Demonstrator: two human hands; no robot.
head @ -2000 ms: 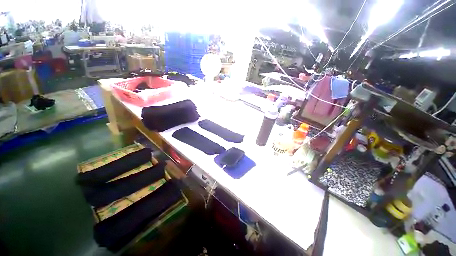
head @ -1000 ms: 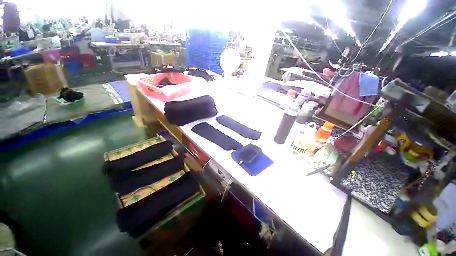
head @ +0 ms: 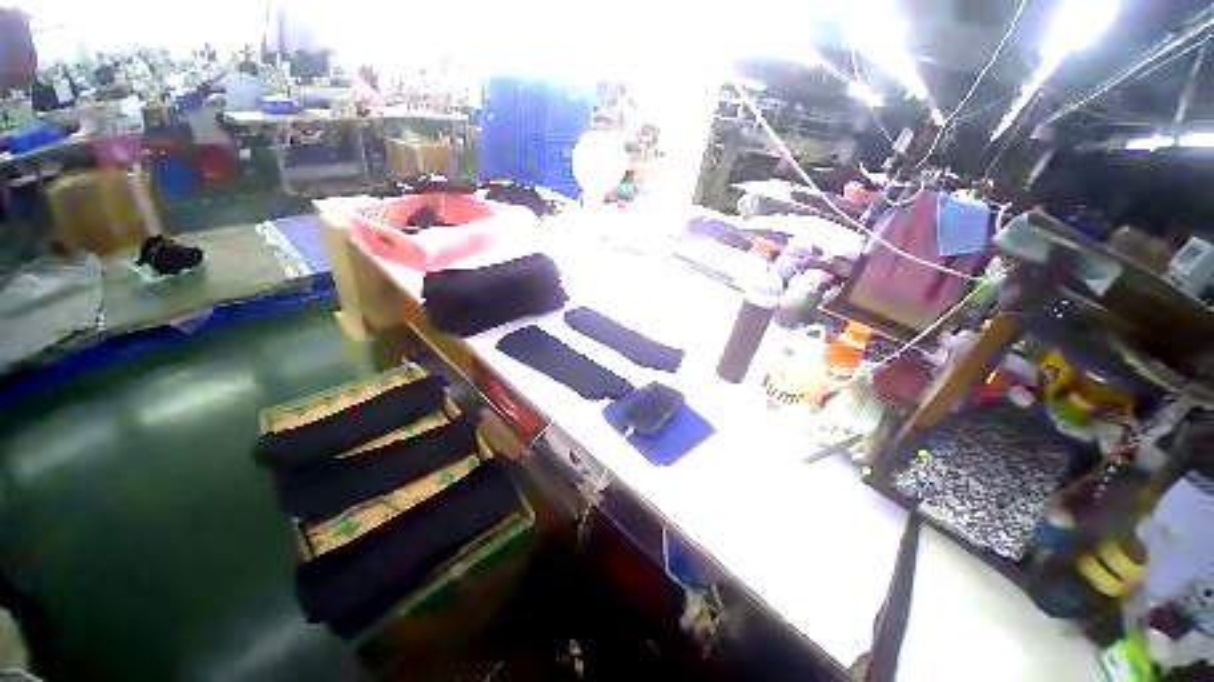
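No hand is in view. On the long white table, two black fabric strips lie side by side, one nearer the front edge and one behind it. A thick black stack of pieces lies to their left. A small dark device rests on a dark blue pad, beside the end of the nearer strip. A low open carton stands on the floor at the left of the table, with black bundles lying across it.
A pink basket with black pieces inside stands at the far table end. A dark bottle, a white jug and an orange-capped bottle stand along the back. A cluttered shelf is at right. A white fan stands farther back.
The view has swung right, then slightly back left, so the table and carton sit differently in the picture. The strips, stack, device and carton keep their places relative to each other.
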